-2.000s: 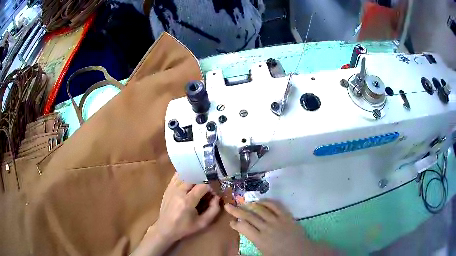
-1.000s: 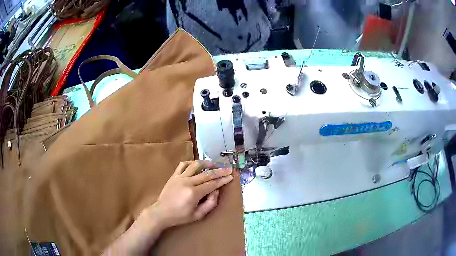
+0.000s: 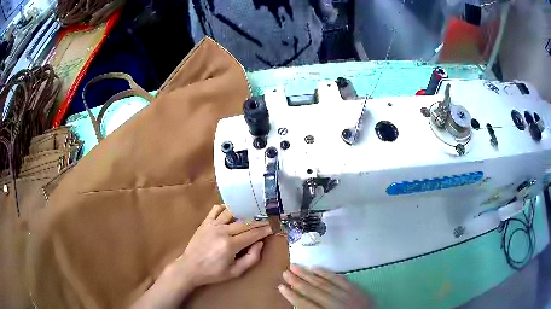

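Note:
A large brown bag panel (image 3: 145, 163) lies left of and under the head of a white sewing machine (image 3: 350, 151). A brown handle loop (image 3: 112, 78) stands from its far left edge. My left hand (image 3: 226, 247) lies on the panel, fingertips beside the presser foot (image 3: 275, 224), thumb bent inward; it presses the panel flat and does not grip it. My right hand (image 3: 320, 288) is at the bottom, slightly blurred, fingertips on the panel's right edge near the green table. The needle point is hidden by the machine head and fingers.
A stack of brown panels (image 3: 51, 151) with a bundle of loops (image 3: 36, 96) lies at left. A red-edged board (image 3: 78, 60) is beyond. A person's patterned grey top (image 3: 257, 30) shows behind the table (image 3: 447, 268). A small red and black spool (image 3: 435, 79) stands behind the machine.
My right hand, out of view one second ago, is back at the panel's right edge, lower than two seconds ago. My left hand stays beside the presser foot. The camera view has shifted slightly.

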